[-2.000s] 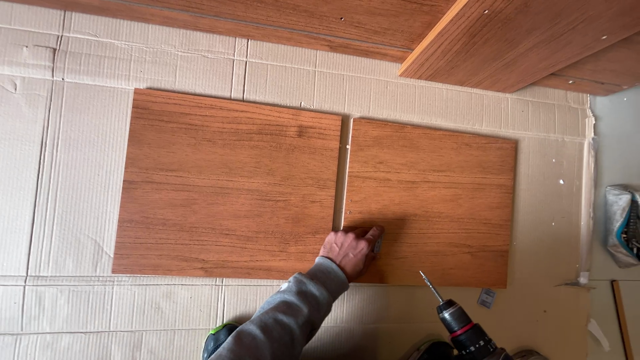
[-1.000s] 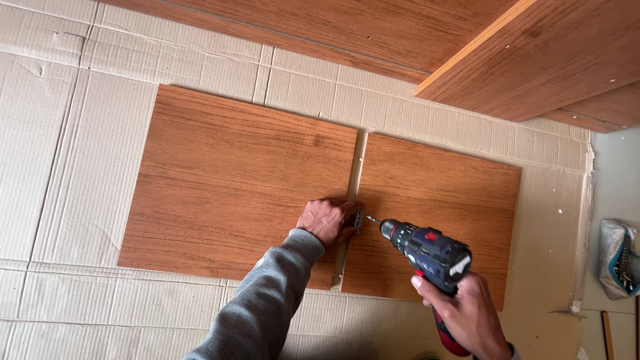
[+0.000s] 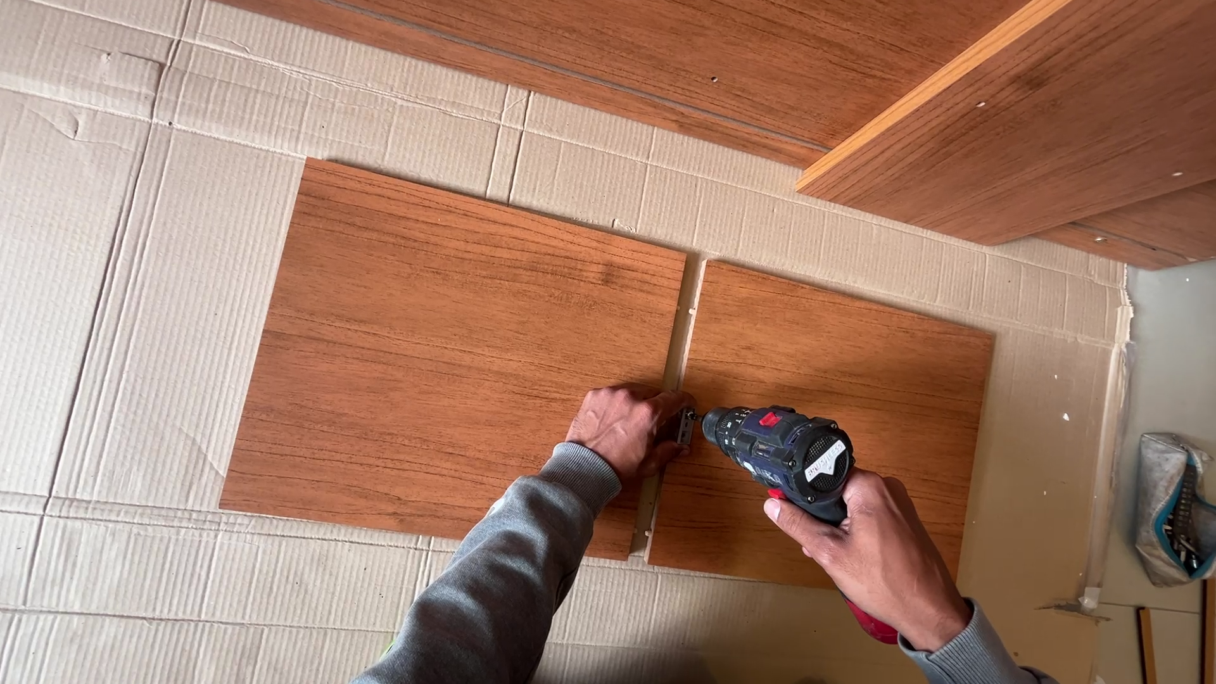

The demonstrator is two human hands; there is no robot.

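My right hand [image 3: 879, 546] grips a cordless drill [image 3: 784, 451] by its handle, the chuck pointing left. With its fingers my left hand [image 3: 627, 427] holds a small metal bracket [image 3: 685, 427] at the narrow gap between two wood-grain panels. The tip of the drill's bit meets or nearly meets the bracket; contact is hard to tell. The larger left panel [image 3: 456, 361] and the smaller right panel [image 3: 845, 351] lie flat, side by side. Small pale dowels [image 3: 692, 311] show along the gap. My left fingertips are partly hidden behind the bracket.
Corrugated cardboard [image 3: 123, 332] covers the floor beneath the panels. Across the top lie more wood-grain boards [image 3: 608, 47], and another board [image 3: 1026, 114] rests over them at the upper right. An unzipped pouch [image 3: 1164, 513] with small metal pieces sits at the far right.
The drill was at the lower edge two seconds ago; my right hand has brought it up to the bracket. My left hand has moved up along the gap since then.
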